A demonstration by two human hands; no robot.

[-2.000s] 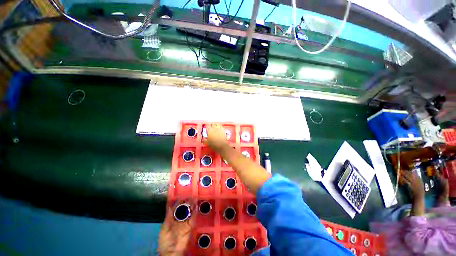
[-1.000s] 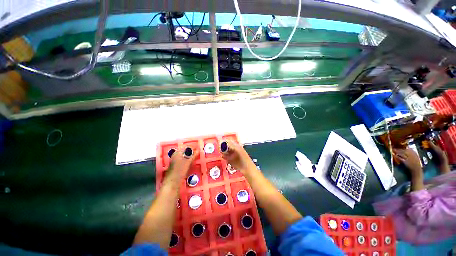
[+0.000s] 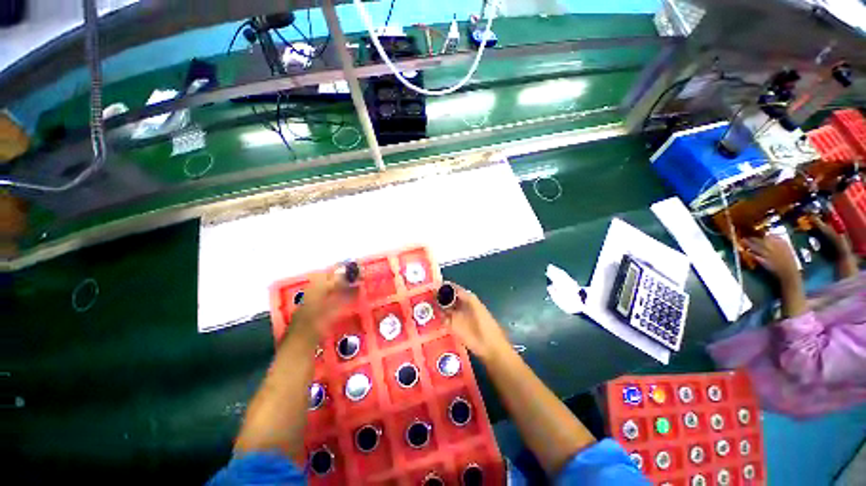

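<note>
An orange-red parts tray point(image 3: 380, 403) with square pockets lies on the bench before me. It holds dark-centred round parts point(image 3: 406, 375) in the nearer pockets and white-faced round parts point(image 3: 389, 327) toward the back. My left hand point(image 3: 326, 302) is over the tray's back left part and holds a dark-centred round part point(image 3: 350, 272) at its fingertips. My right hand point(image 3: 465, 318) is at the tray's right edge and holds another dark round part point(image 3: 446, 295). A back-row pocket between the hands shows no part.
A long white sheet point(image 3: 285, 256) lies behind the tray. To the right are a calculator point(image 3: 649, 302) on paper, crumpled tissue point(image 3: 564, 289) and a paper strip point(image 3: 701, 258). A second red tray point(image 3: 676, 410) is lower right. A blue box point(image 3: 707, 161) stands near a neighbour's hands.
My left hand lifts its dark part slightly above the tray. My right hand has moved from the back-right pocket to the tray's right edge with its part. The view has shifted right.
</note>
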